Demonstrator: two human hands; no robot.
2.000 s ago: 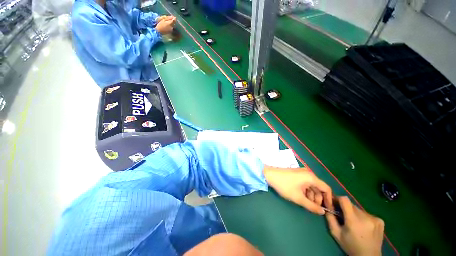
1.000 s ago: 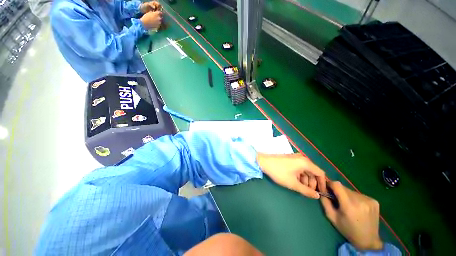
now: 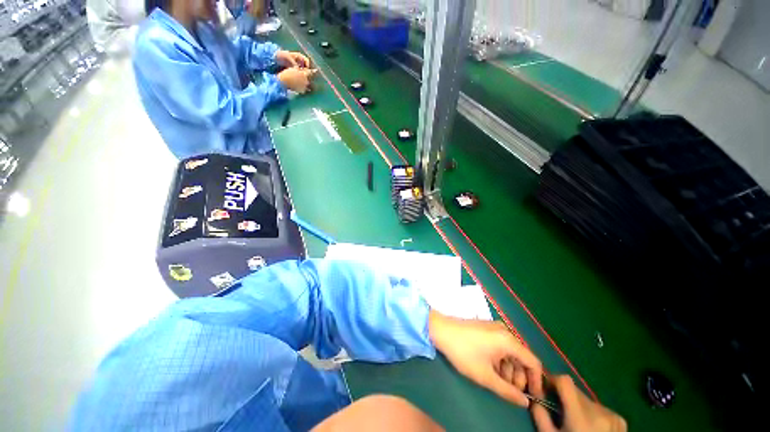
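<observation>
My left hand point(image 3: 490, 354) reaches over the green bench mat at the lower right, its fingers curled against a small dark round device point(image 3: 550, 408). My right hand point(image 3: 582, 413) is cut off by the bottom edge and grips the same device from the right side. A thin stick-like tip shows between the hands; which hand holds it cannot be told. The device is mostly hidden by the fingers.
Black discs lie on the conveyor, one point(image 3: 657, 390) near my right hand. Black trays point(image 3: 667, 186) are stacked at right. A metal post point(image 3: 439, 110) has ribbed blocks point(image 3: 407, 202) at its foot. White paper point(image 3: 405, 266) lies by my left forearm. A bin point(image 3: 232, 211) and a person point(image 3: 198, 84) are left.
The camera view has tilted up, so the hands and bench sit lower in the picture and my right hand is now cut off. Both hands stay together at the device.
</observation>
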